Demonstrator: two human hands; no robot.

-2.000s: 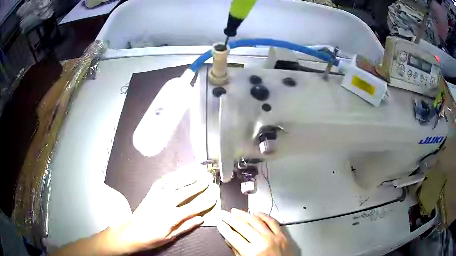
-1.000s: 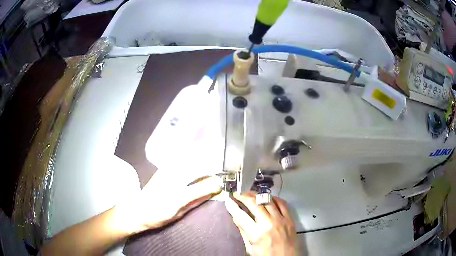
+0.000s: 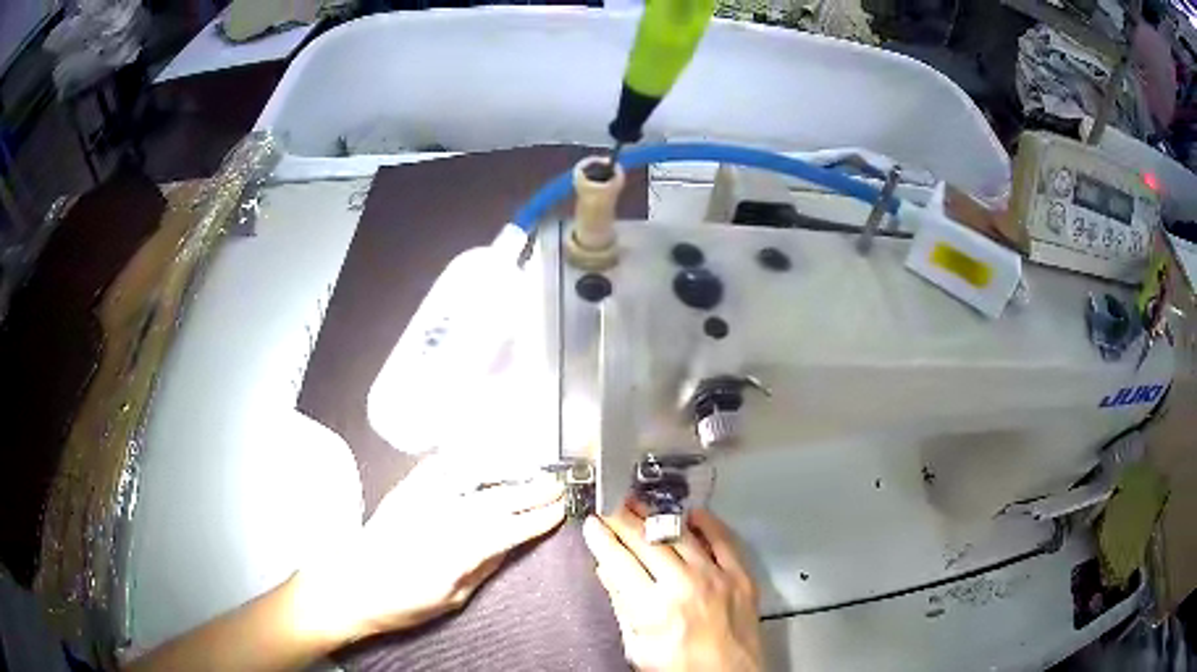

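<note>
The dark brown garment panel (image 3: pixel 525 597) lies under the machine head, with a wide part behind and left of the lamp and a part between my hands. My left hand (image 3: pixel 433 551) lies flat on it, fingers pointing at the presser foot (image 3: pixel 580 491), washed out by glare. My right hand (image 3: pixel 683 591) rests on the panel's right edge, its fingertips just right of the foot, by the lower knob. Neither hand visibly grips cloth. No pale pocket piece can be told apart in the glare.
The white lamp (image 3: pixel 446 348) hangs left of the sewing machine head (image 3: pixel 840 341). A yellow-green screwdriver (image 3: pixel 667 53) stands in a beige post (image 3: pixel 596 217). Behind are a white trough (image 3: pixel 433 79) and control panel (image 3: pixel 1083 210). Stacked brown panels (image 3: pixel 66 328) lie left.
Since two seconds ago, both hands have moved up towards the presser foot, and the panel behind the lamp reaches further back. Over the last second the hands have hardly moved; the view shifted slightly.
</note>
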